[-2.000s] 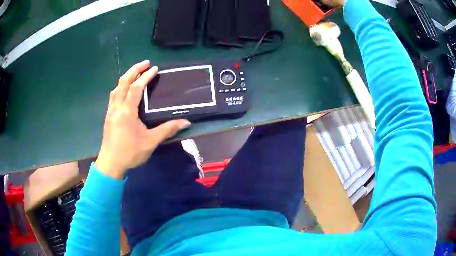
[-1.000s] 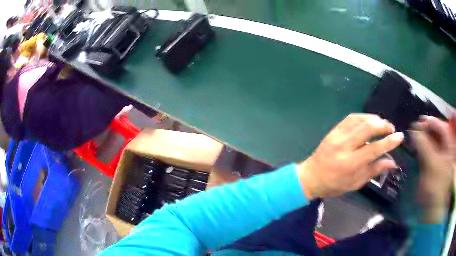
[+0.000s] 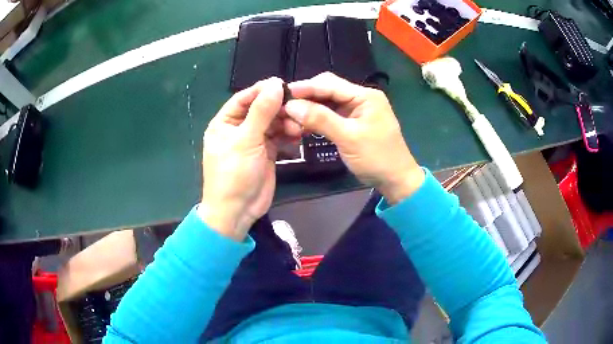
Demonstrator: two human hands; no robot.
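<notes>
My left hand (image 3: pixel 240 151) and my right hand (image 3: pixel 356 127) meet above the player near the bench's front edge. Their fingertips pinch a small black fitting (image 3: pixel 287 93) between them; its shape is mostly hidden. The portable video player (image 3: pixel 316 160) lies screen up under my hands, with part of its light screen frame and white print showing; the rest is covered. Flat black panels (image 3: pixel 263 50) lie just beyond my hands. The orange parts box (image 3: pixel 417 41), holding small black fittings (image 3: pixel 437 19), stands behind on the right.
A mallet (image 3: pixel 470 114) and yellow-and-black pliers (image 3: pixel 509 94) lie to the right. Beyond are a black player (image 3: pixel 566 46) and a pink-edged item (image 3: pixel 587 124). Another black unit (image 3: pixel 27 146) lies far left. Cartons (image 3: pixel 97 265) stand below the bench on both sides.
The view has swung back from the left side to the centre. My right hand has come from the orange box to meet my left hand, which has left the player's edge. A small black fitting is now between them.
</notes>
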